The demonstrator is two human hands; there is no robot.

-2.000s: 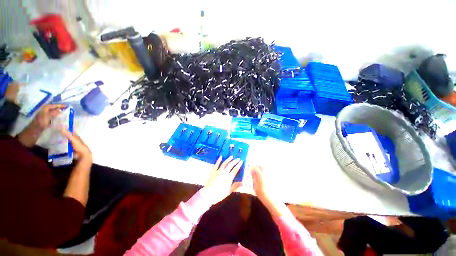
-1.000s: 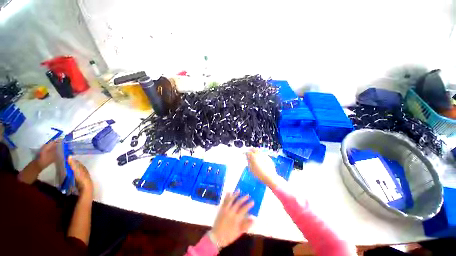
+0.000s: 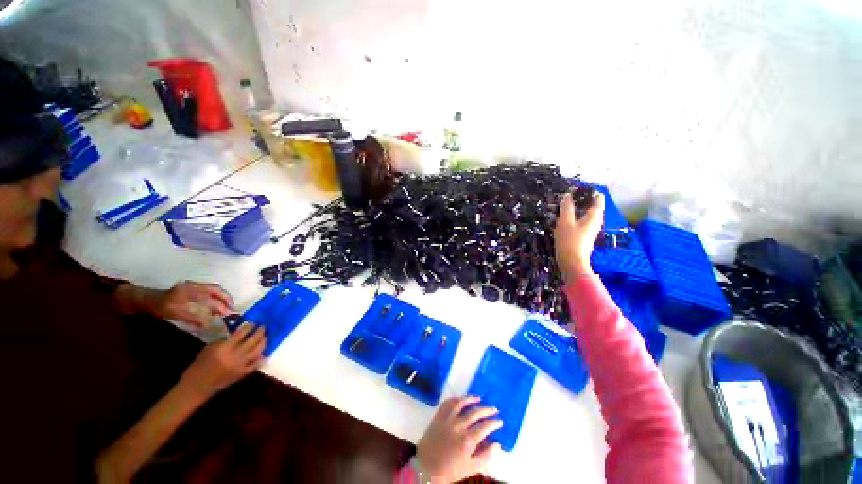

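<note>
My left hand (image 3: 460,439) lies at the lower left edge of an empty blue tray (image 3: 504,392), fingers on it, holding it on the table. My right hand (image 3: 578,232) is stretched out to the right end of the black cable pile (image 3: 473,227), with thumb and fingers around a small dark cable bundle (image 3: 584,198). Two filled blue trays (image 3: 381,331) (image 3: 424,357) lie side by side left of the empty one, with silver tips above and dark cord below. A loose blue tray (image 3: 550,354) lies between the pile and the empty tray.
Blue tray stacks (image 3: 682,274) stand right of the pile. A grey basket (image 3: 704,397) with blue and white packs is at the right edge. At left, a person's hands (image 3: 227,354) touch another filled tray (image 3: 281,317); a stack of packs (image 3: 219,227) stands behind.
My right hand has moved from the trays out to the pile and closed on a bundle. The leftmost filled tray has moved left to the neighbour's hands. The camera view has shifted.
</note>
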